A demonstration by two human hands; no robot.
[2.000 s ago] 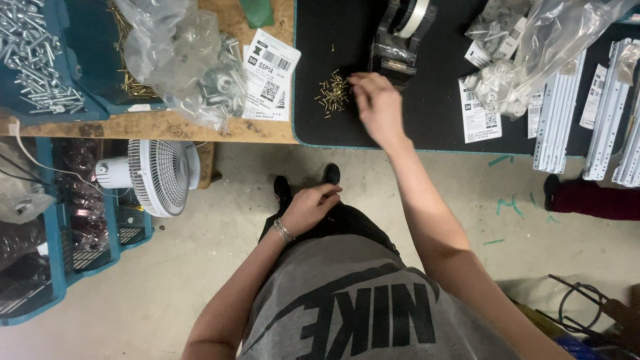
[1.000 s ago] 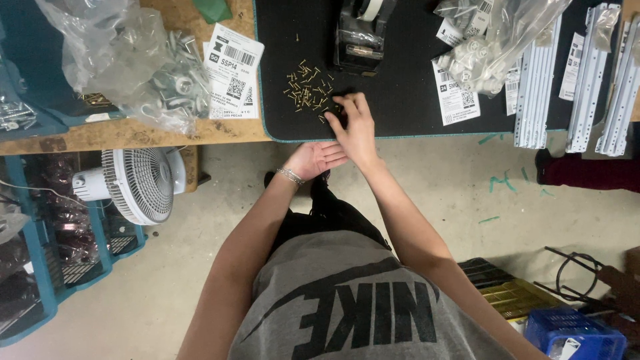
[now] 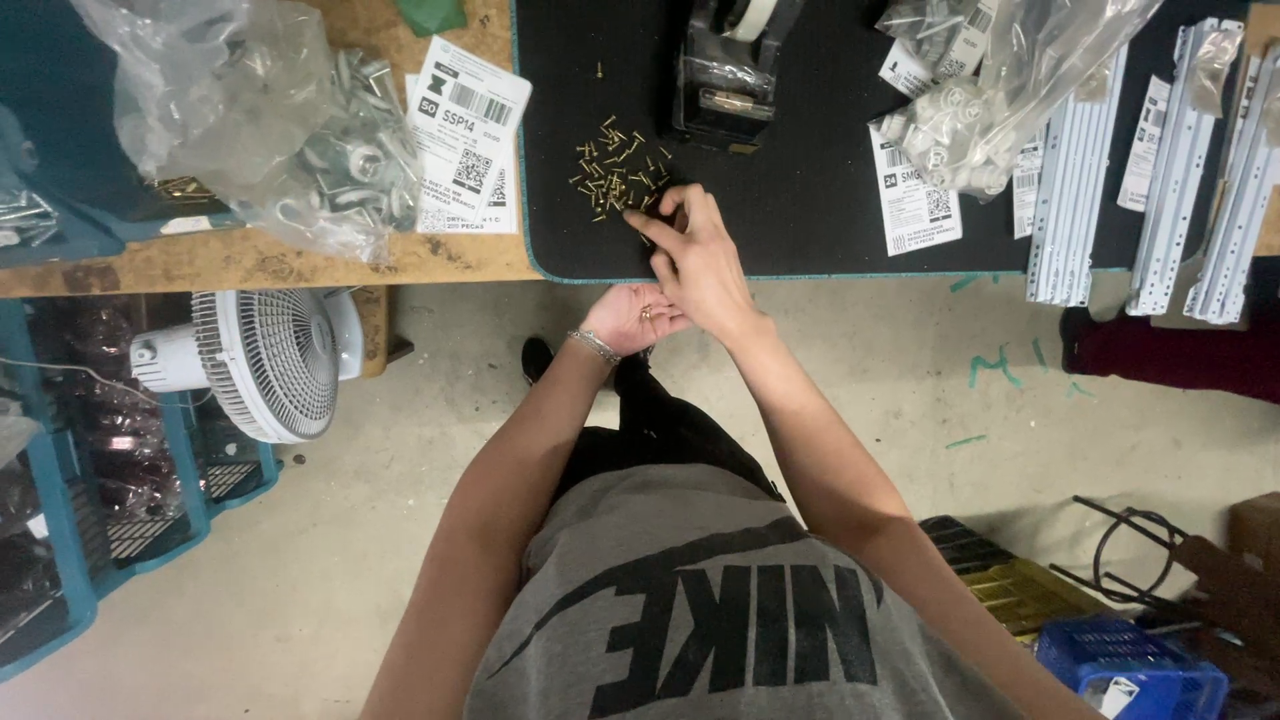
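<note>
A loose pile of small brass-coloured screws lies on the black mat. At the pile's near right side, my right hand reaches down with its fingertips among the screws; whether it pinches one cannot be told. Below the mat's front edge, my left hand is cupped palm up, with what look like a few small brass screws in the palm. Its fingers are partly under my right hand. Behind the pile stands a black tape dispenser.
Left are a plastic bag of metal hardware and printed labels. Right are a bag of white plastic parts and metal drawer slides. A fan stands under the table's left side. Someone's dark red sleeve or trouser leg shows right.
My left hand has moved from in front of my body up to the table edge and turned palm up. The pile is more spread out than two seconds ago.
</note>
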